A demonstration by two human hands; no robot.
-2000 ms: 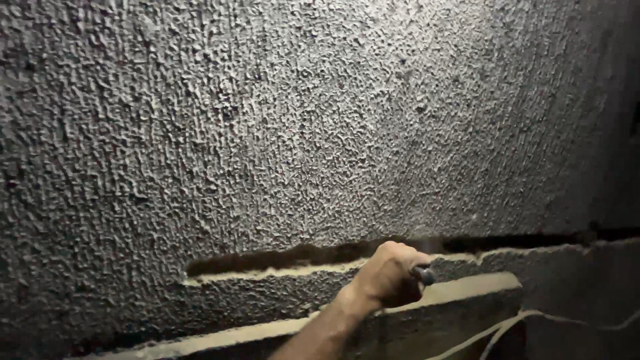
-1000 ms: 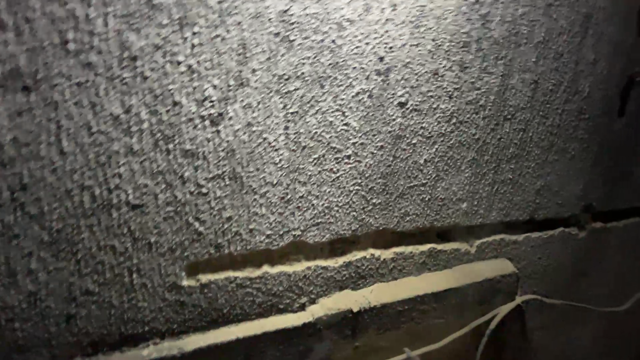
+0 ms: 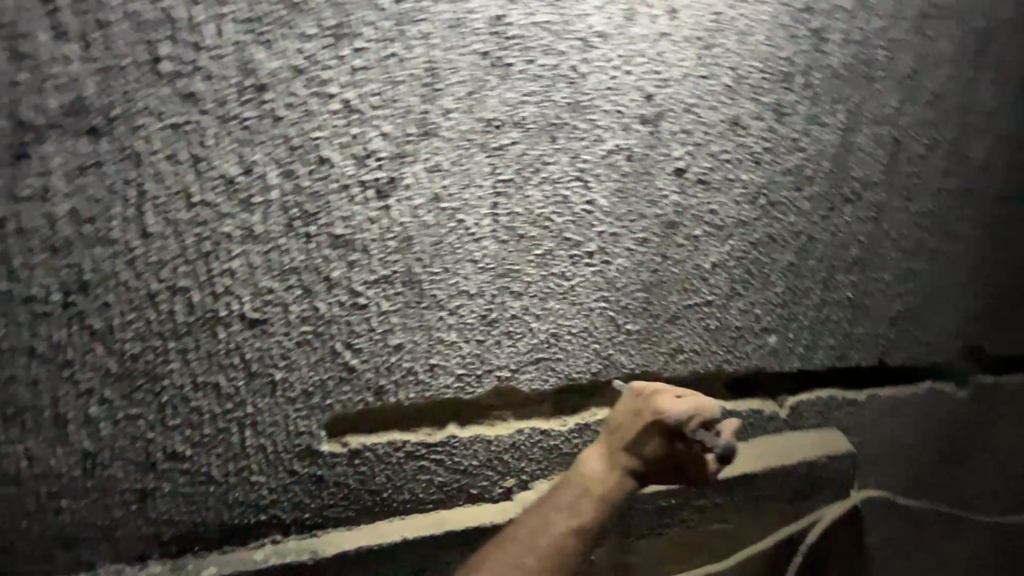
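My left hand is closed around a small hand tool, mostly hidden by the fingers. Its dark rounded end sticks out at the right of the fist, and a pale tip shows at the upper left. The fist is in front of a long, rough-edged groove cut in the grey textured wall. Whether the tip touches the groove cannot be told. My right hand is out of view.
Below the groove runs a pale ledge, its right end near the lower right. Thin light cables cross the lower right corner. The groove goes on into shadow at the right.
A second ago no hand was in view; now my left hand is back at the groove with the tool, close to where it was two seconds ago.
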